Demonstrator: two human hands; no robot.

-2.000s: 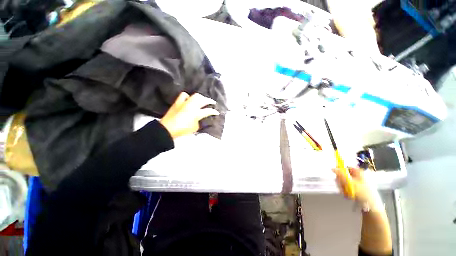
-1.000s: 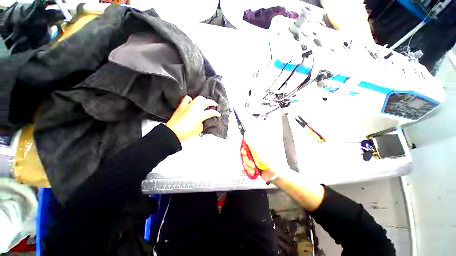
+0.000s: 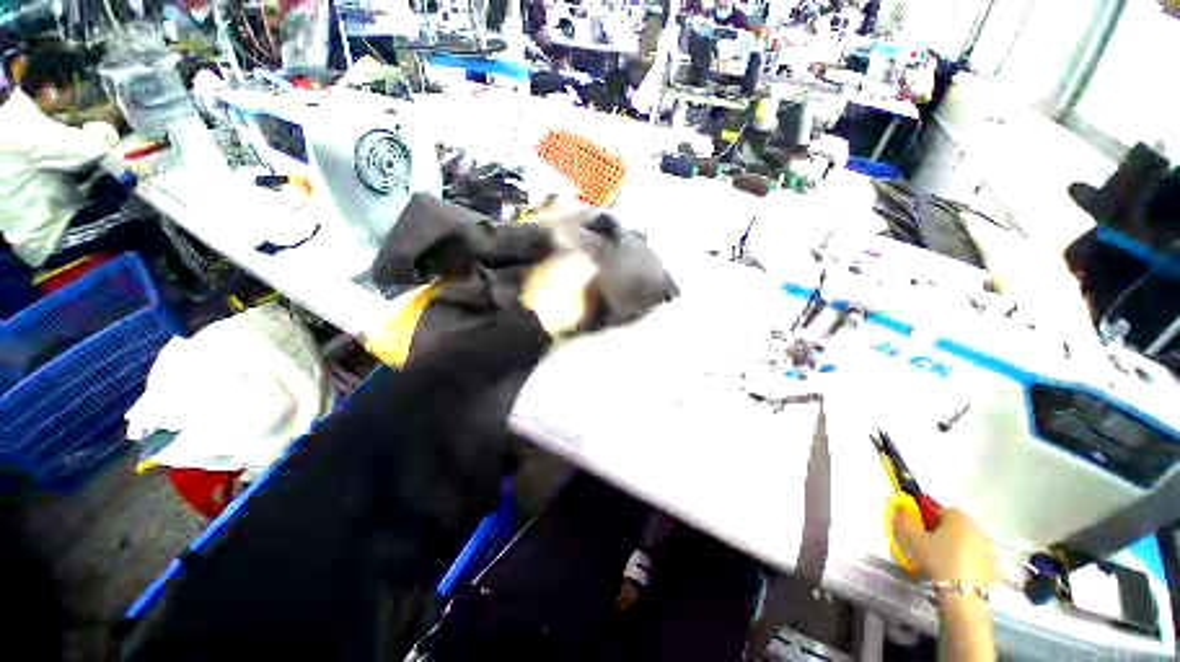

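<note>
My left hand [image 3: 562, 287], blurred, is on the bunched dark cloth work piece [image 3: 453, 252] at the table's left part; its fingers are partly lost in the blur and folds. My right hand [image 3: 955, 550] is at the front right of the table, on the yellow and red handles of the fabric scissors [image 3: 910, 481], whose dark blades point away from me. A dark webbing strip [image 3: 817, 491] lies left of the scissors and reaches the table's front edge. The white sewing machine [image 3: 964, 375] with a blue stripe stands behind.
A second machine [image 3: 384, 168] stands at the left back, with an orange basket [image 3: 582, 166] beyond the cloth. Blue crates [image 3: 91, 349] and a white-covered stool [image 3: 233, 388] stand left of the table. A person [image 3: 58, 162] sits at the far left. A small tray [image 3: 1110, 592] is at right.
The view has swung up and left. The scissors have moved from near the cloth to right of the strip with my right hand. My left hand and the cloth have shifted away from the front edge.
</note>
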